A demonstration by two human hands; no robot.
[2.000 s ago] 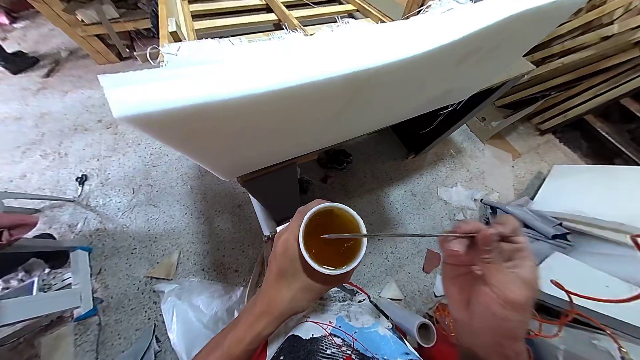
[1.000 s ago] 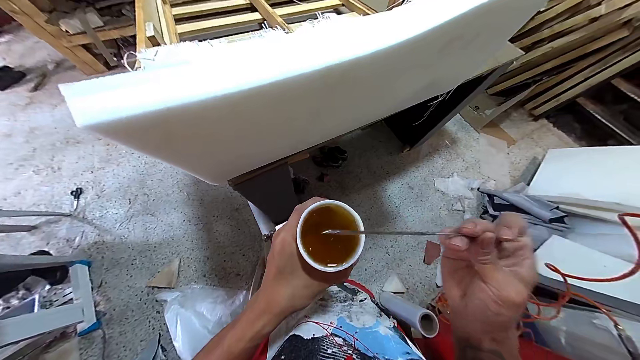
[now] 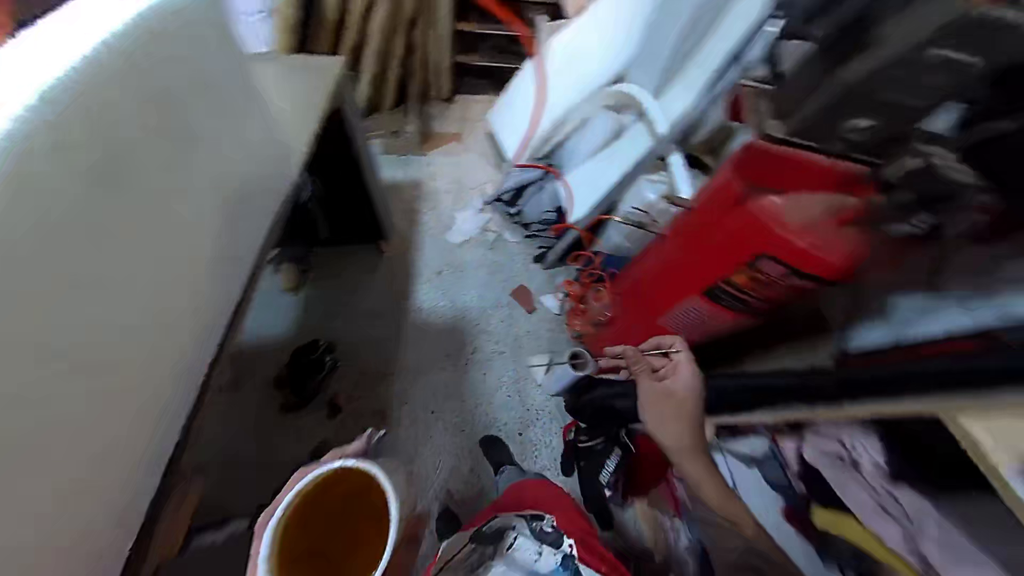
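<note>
My left hand (image 3: 276, 512) is wrapped around a white cup (image 3: 394, 512) of amber-brown liquid at the lower left; the cup hides most of its fingers. My right hand (image 3: 660, 376) pinches a thin metal rod (image 3: 560, 363) between its fingertips, right of centre. The rod points left, outside the cup and well apart from it. Behind the rod's middle, in this view, is the end of a pale roll (image 3: 570, 371). The picture is blurred by motion.
A large white foam slab (image 3: 136, 264) fills the left side. On the right are a red fire extinguisher or similar cylinder (image 3: 720, 248), a coiled orange hose (image 3: 588, 292), white panels (image 3: 616, 184) and a shelf with fabrics (image 3: 864, 488). Scraps lie on the speckled floor.
The rod has come out of the liquid and is now apart from the cup. My hands are farther apart. The view has swung strongly to the right.
</note>
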